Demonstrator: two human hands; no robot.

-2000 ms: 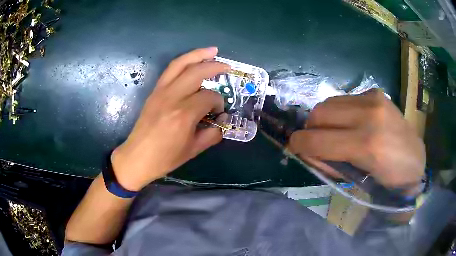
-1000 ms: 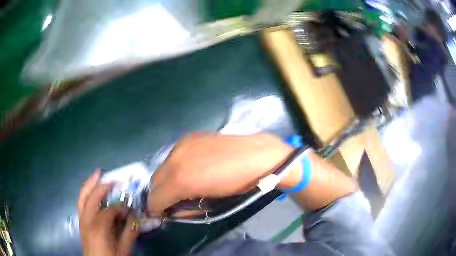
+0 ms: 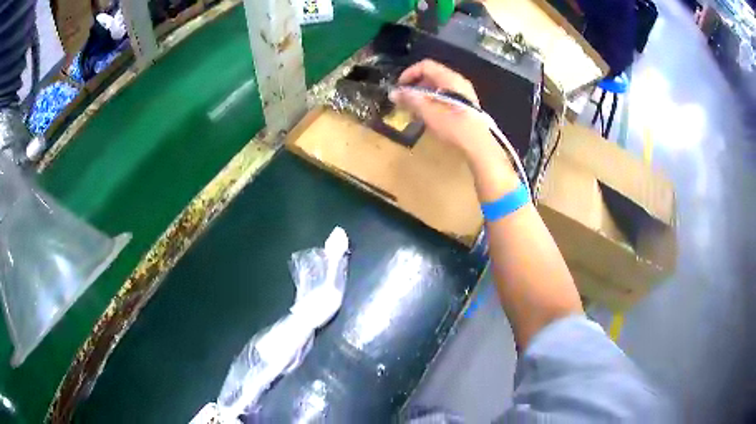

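Observation:
My right hand is over the cardboard-lined tray at the bench's far end. Its fingers are curled around the soldering iron, which the hand mostly hides. A thin pale tube runs from the fingers back over the hand and past the blue wristband. The power cord in its clear bag lies on the dark green bench, with the white plug at its far end. Only a white edge of the housing shows at the bottom rim. My left hand is out of the picture.
A rusty white post stands by the tray. A clear plastic bag hangs at left over the green surface. An open cardboard box stands on the floor at right. A person in dark clothing is beyond.
My right hand has moved away from the housing to the tray with the iron. The view has swung right, and my left hand and most of the housing have left the picture.

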